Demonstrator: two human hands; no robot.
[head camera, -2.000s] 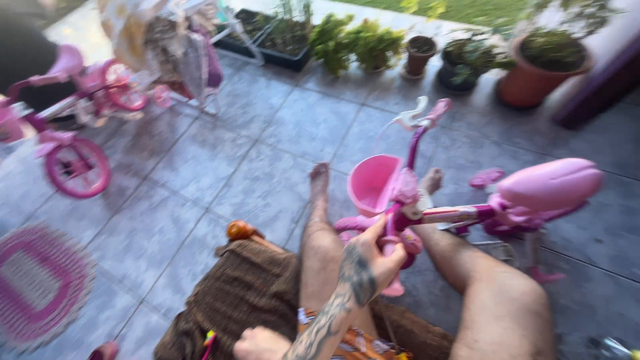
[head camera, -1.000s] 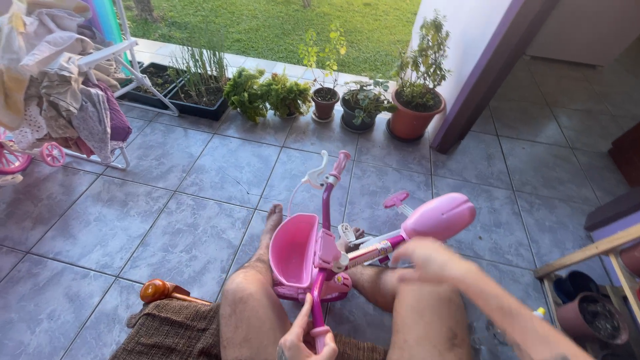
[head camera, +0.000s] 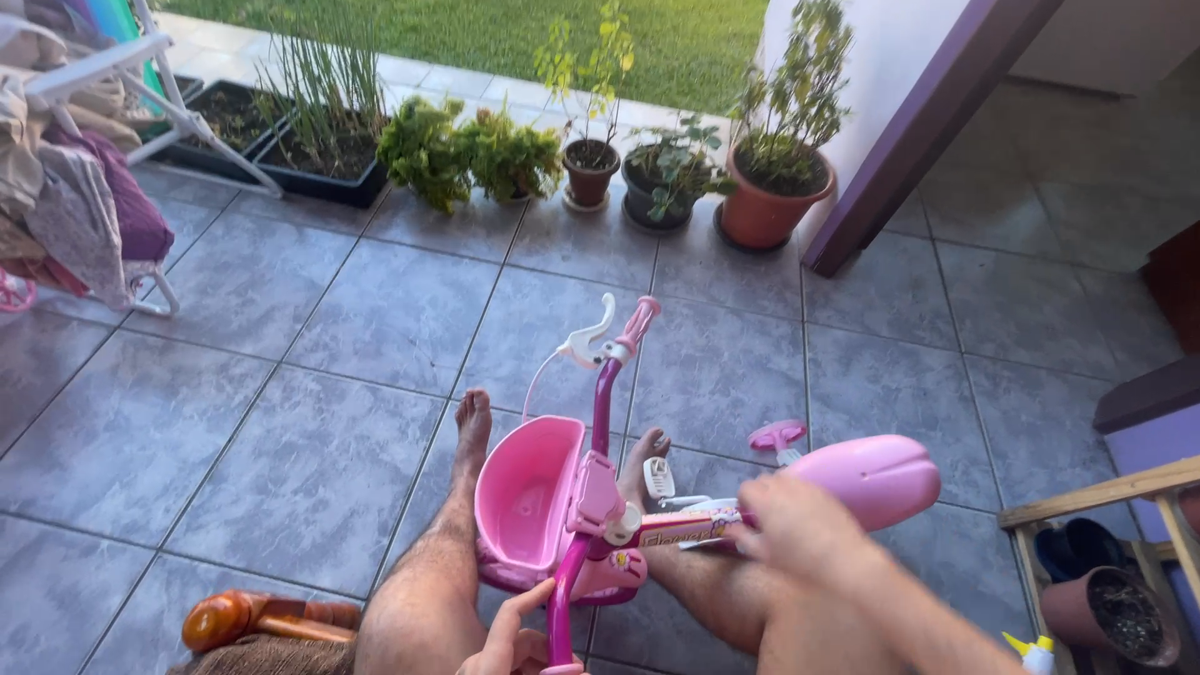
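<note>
A child's pink bicycle stands between my legs, with a pink plastic basket (head camera: 530, 497) in front of its purple handlebar (head camera: 603, 403). My left hand (head camera: 516, 642) is at the near side of the handlebar, its fingers around the bar by the near grip. My right hand (head camera: 797, 525), blurred, is over the frame just in front of the pink saddle (head camera: 872, 480); whether it touches either cannot be told. The far grip (head camera: 640, 323) carries a white brake lever (head camera: 589, 333). A white pedal (head camera: 659, 478) and a pink training wheel (head camera: 776, 435) show beyond the frame.
Potted plants, among them a terracotta pot (head camera: 773, 202), line the tiled floor's far edge. A white folding chair (head camera: 103, 66) heaped with cloths stands at left. A turned wooden piece (head camera: 267, 619) lies on brown fabric (head camera: 262, 656). A wooden shelf (head camera: 1106, 492) with pots is at right.
Two seconds ago a tattooed hand was at the front of the bicycle; now my left hand is on the near handlebar and my right hand is by the saddle. The view has swung right.
</note>
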